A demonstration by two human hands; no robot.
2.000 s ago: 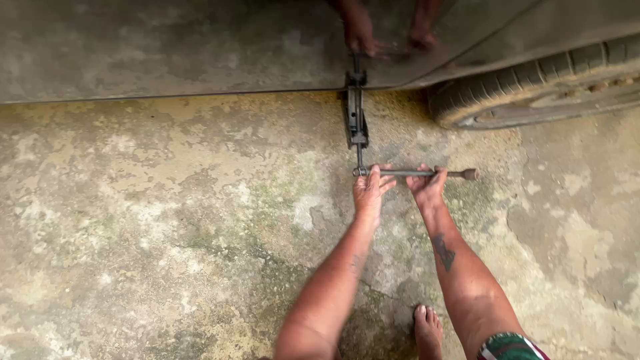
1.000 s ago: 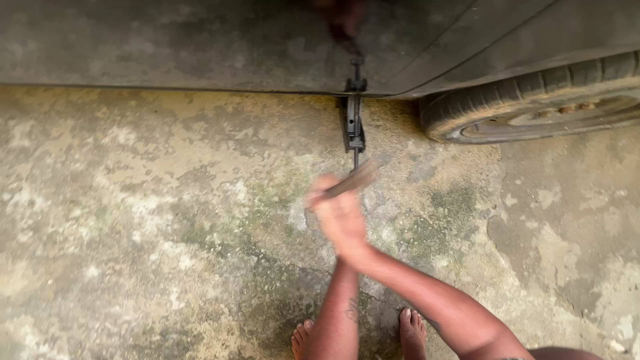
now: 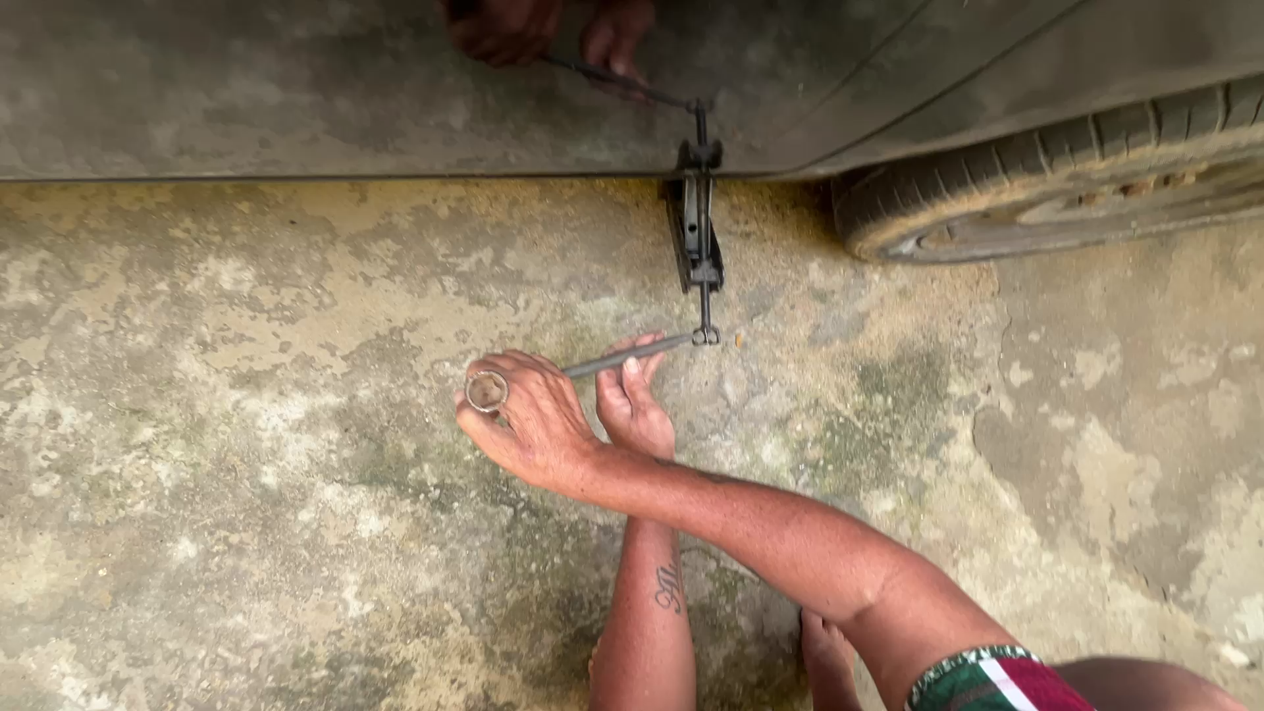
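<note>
A black scissor jack [image 3: 699,232] stands at the lower edge of the car's dark side panel, its screw reaching out toward me. The end of a metal lug wrench [image 3: 617,359] meets the looped eye [image 3: 705,337] at the screw's tip, and the wrench slants down to the left. My right hand [image 3: 528,420], crossed over my left forearm, is closed around the wrench's socket end [image 3: 487,391]. Nearer the jack, my left hand [image 3: 635,400] holds the shaft between thumb and fingers, palm up.
The glossy car body [image 3: 296,99] spans the top and mirrors my hands. A dusty wheel [image 3: 1057,188] is at the right of the jack. Stained concrete [image 3: 247,494] lies below, with my bare foot [image 3: 829,652] near the bottom.
Two seconds ago the wrench pointed right from the jack screw; now it points left. My right hand has swung from the right side across my left arm with the wrench's socket end.
</note>
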